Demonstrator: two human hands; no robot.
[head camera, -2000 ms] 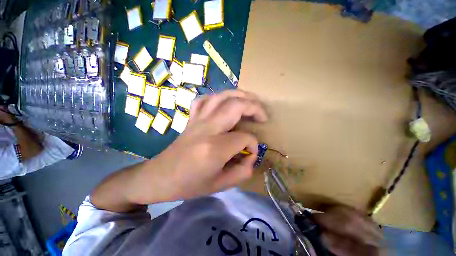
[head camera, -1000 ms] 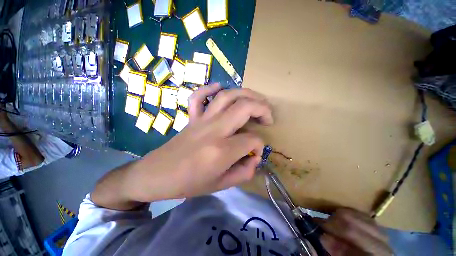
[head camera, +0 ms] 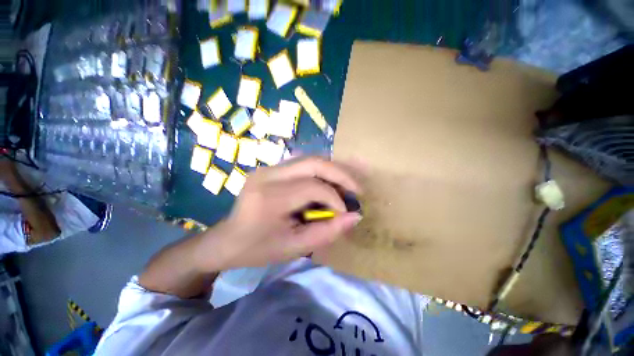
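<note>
My left hand [head camera: 288, 208] is over the left edge of the brown cardboard sheet [head camera: 431, 132]. Its fingers are closed on a battery cell [head camera: 319, 215], of which only a yellow edge shows. A small dark part, likely the circuit board [head camera: 352, 202], shows at the fingertips beside the cell. Most of the cell is hidden by the hand. A dark, blurred shape at the bottom right edge may be my right hand [head camera: 539, 346]; what it holds cannot be seen. The soldering iron is not clearly visible.
White battery cells [head camera: 248, 92] and a yellow strip [head camera: 313, 110] lie on the green mat. A clear blister tray [head camera: 104, 111] is at left. Blue boards [head camera: 475, 58] lie behind the cardboard. A cable connector [head camera: 550, 195], a blue-yellow box [head camera: 578, 243] and a wire grille [head camera: 591, 142] are at right. Another person's arm [head camera: 31, 198] is at far left.
My right hand and the soldering iron have moved away from the board to the right. My left hand has turned, and the cell's yellow edge now shows. The view has shifted.
</note>
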